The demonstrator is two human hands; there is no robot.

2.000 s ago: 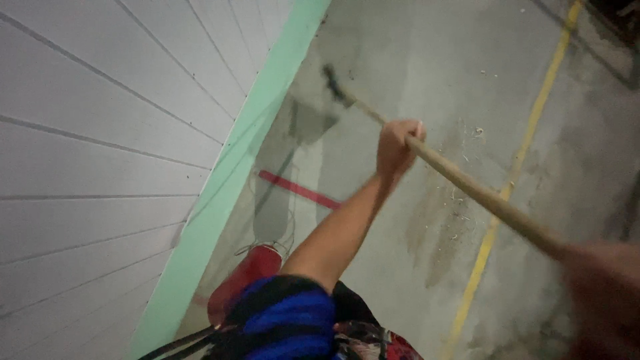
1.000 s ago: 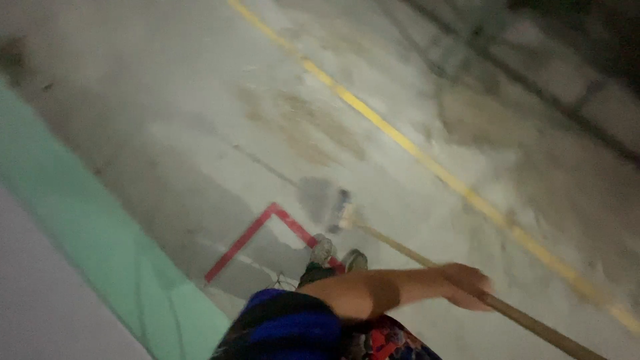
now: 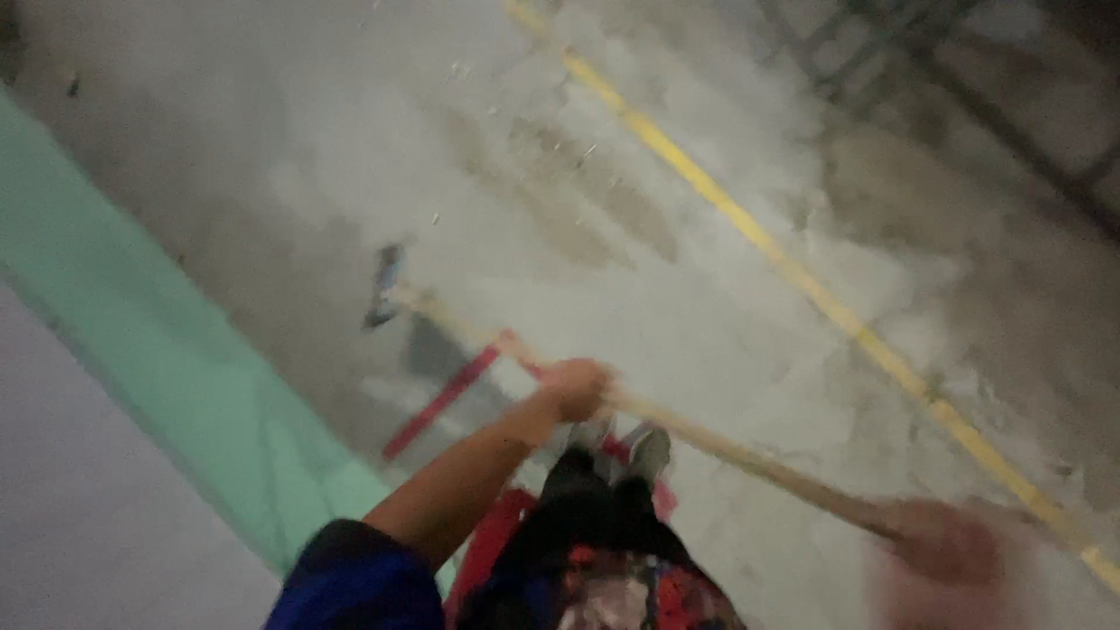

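Note:
A long wooden pole (image 3: 752,464) runs slantwise across the view, with a dark, narrow head (image 3: 385,287) at its far left end, blurred; it looks like a broom or scraper. My left hand (image 3: 577,389) is closed around the middle of the pole, above my shoes. Around the pole's near end at the lower right is my right hand (image 3: 949,547), strongly blurred. The head is over the concrete floor (image 3: 542,254), left of the red tape corner; whether it touches the floor cannot be told.
A green painted band (image 3: 201,350) borders a pale wall (image 3: 87,472) on the left. Red tape (image 3: 442,402) and a yellow line (image 3: 735,214) mark the floor. Damp-looking brown patches and small bits lie mid-floor. A dark metal frame or its shadow (image 3: 1006,131) crosses the upper right.
The pole's head has moved from near my shoes out to the left, past the red tape corner. My right hand, out of sight one second ago, is back in view. The view has turned since two seconds ago.

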